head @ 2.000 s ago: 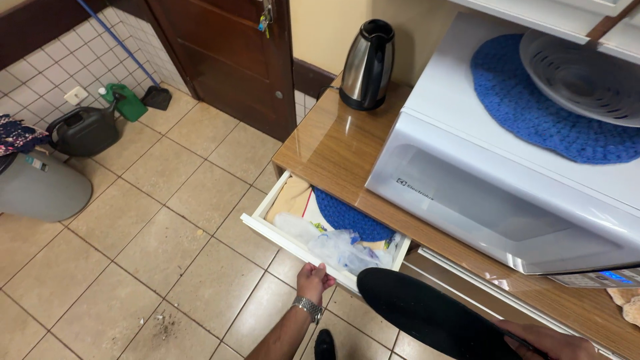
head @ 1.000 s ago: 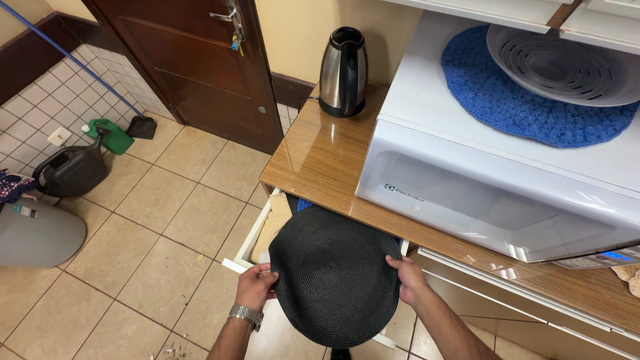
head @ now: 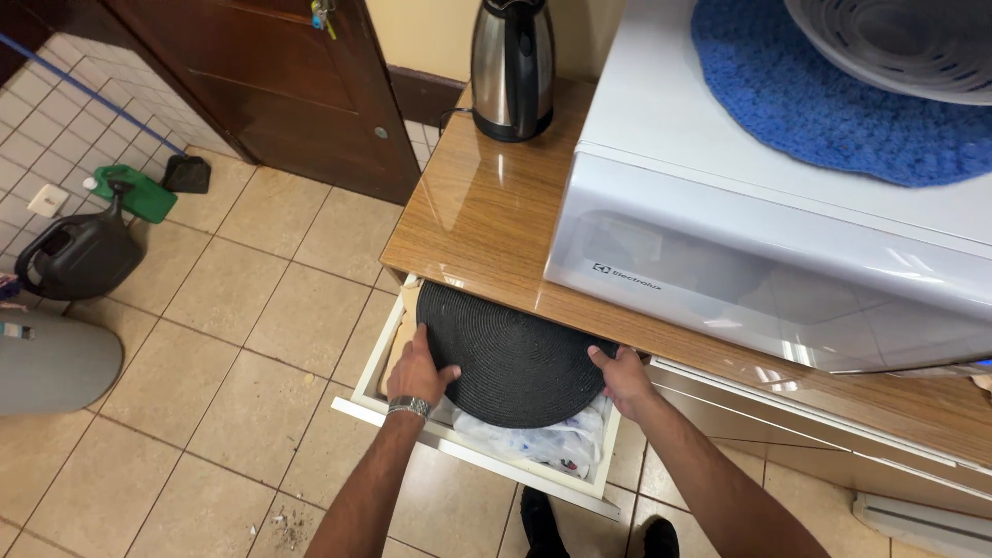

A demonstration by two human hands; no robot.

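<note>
A round black woven placemat lies mostly inside the pulled-out white drawer, its far part hidden under the wooden countertop. My left hand, with a metal watch on the wrist, grips the mat's left edge. On the opposite side my right hand holds the right edge, thumb on top. Crumpled clear plastic bags show in the drawer in front of the mat. Some beige cloth is visible along the drawer's left side.
An electric kettle stands at the back of the countertop. The white microwave carries a blue crocheted mat and a grey plastic basket. At left are a black watering can, a green jug and a grey bin.
The placemat, in my right hand beside the drawer at first and then held over it by both hands, has gone down into the drawer and partly under the countertop.
</note>
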